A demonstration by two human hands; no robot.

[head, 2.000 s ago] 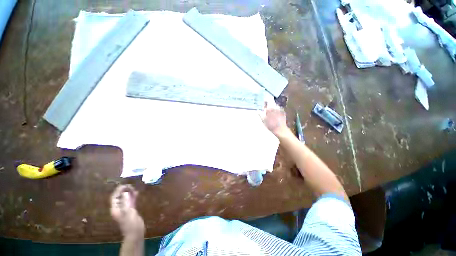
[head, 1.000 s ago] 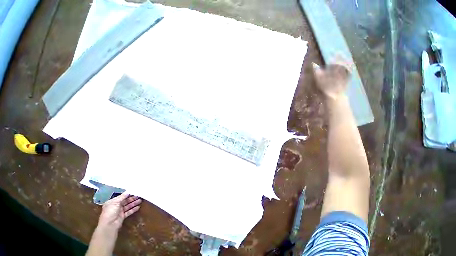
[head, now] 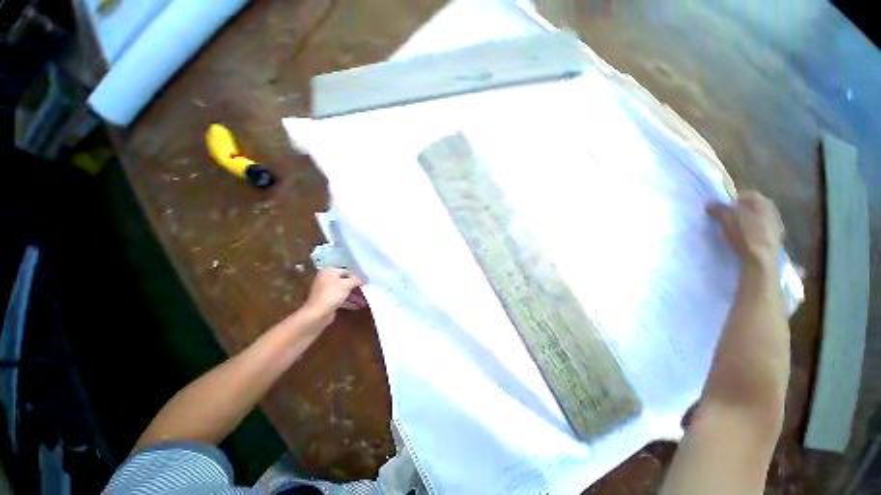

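Observation:
The white fabric lay (head: 638,232) lies on the brown table, its right side slightly raised or rumpled. My left hand (head: 338,290) grips the lay's left edge, close to a bulldog clip (head: 330,255). My right hand (head: 753,228) holds the lay's right edge, fingers closed over it. One grey bar weight (head: 526,285) lies slanting across the middle of the lay. A second bar (head: 444,75) lies across its upper part. The lower end of the lay runs out of the picture.
A third grey bar (head: 838,300) lies on the table at the far right. The yellow cutter (head: 232,155) lies left of the lay. A pale roll (head: 169,60) is at the upper left. The table's edge (head: 184,261) runs down the left.
The view has turned, and the lay appears rotated. My right hand has let go of the bar at the right and taken the lay's right edge. My left hand has closed on the left edge.

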